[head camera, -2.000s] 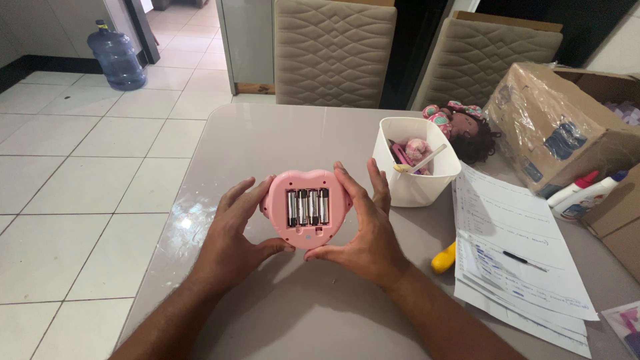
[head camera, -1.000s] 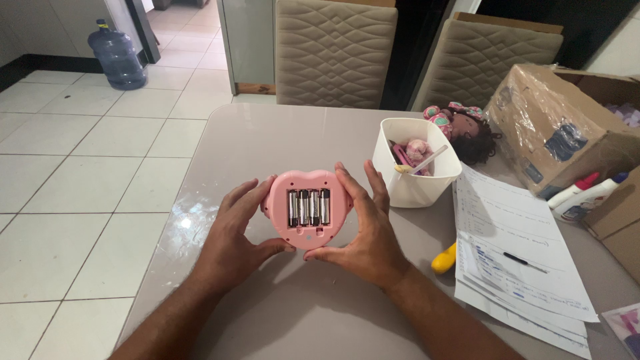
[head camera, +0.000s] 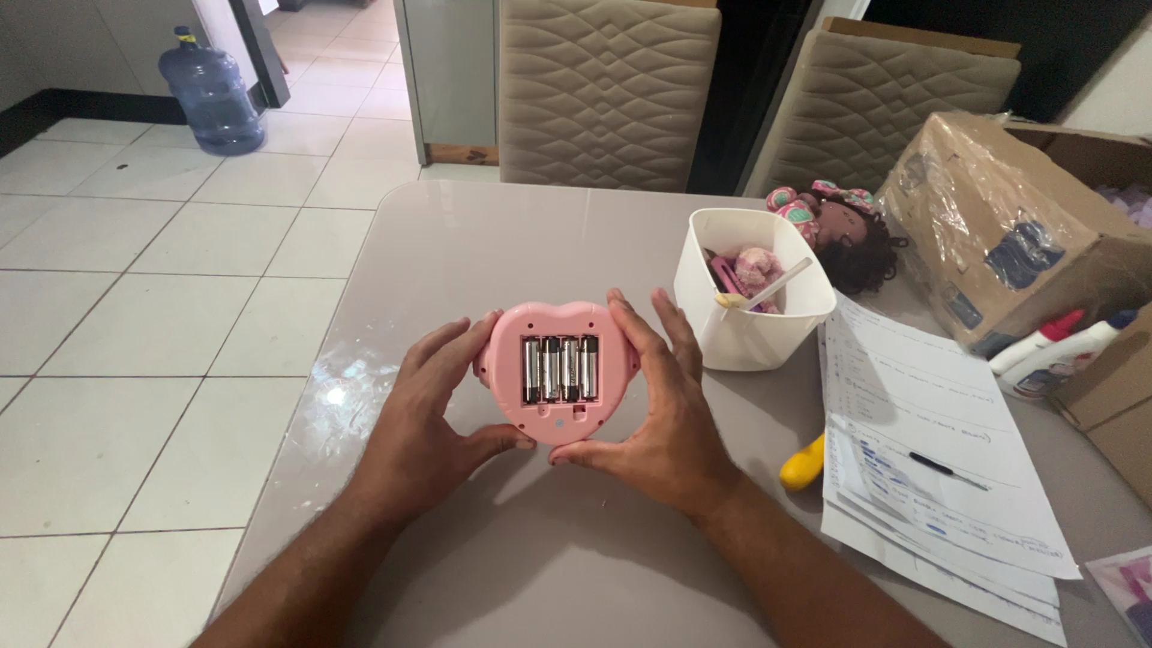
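Note:
Between both hands, above the table, is a pink heart-shaped plastic device (head camera: 508, 360), its back toward me. Its battery compartment is uncovered and several cylindrical batteries (head camera: 561, 370) lie side by side in it. My left hand (head camera: 430, 423) grips the left side, thumb at the lower edge. On the right side my right hand (head camera: 661, 414) holds it with thumb below and index finger along the upper edge; another finger stands free. The device's front is hidden.
Right of my hands stands a white plastic container (head camera: 751, 346) with small items. Beyond are a doll (head camera: 841, 225) and a cardboard box (head camera: 1008, 207). Written papers (head camera: 927, 432) with a pen (head camera: 945, 470), a yellow object (head camera: 803, 465) and glue-like bottles (head camera: 1048, 351) lie on the table's (head camera: 540, 234) right.

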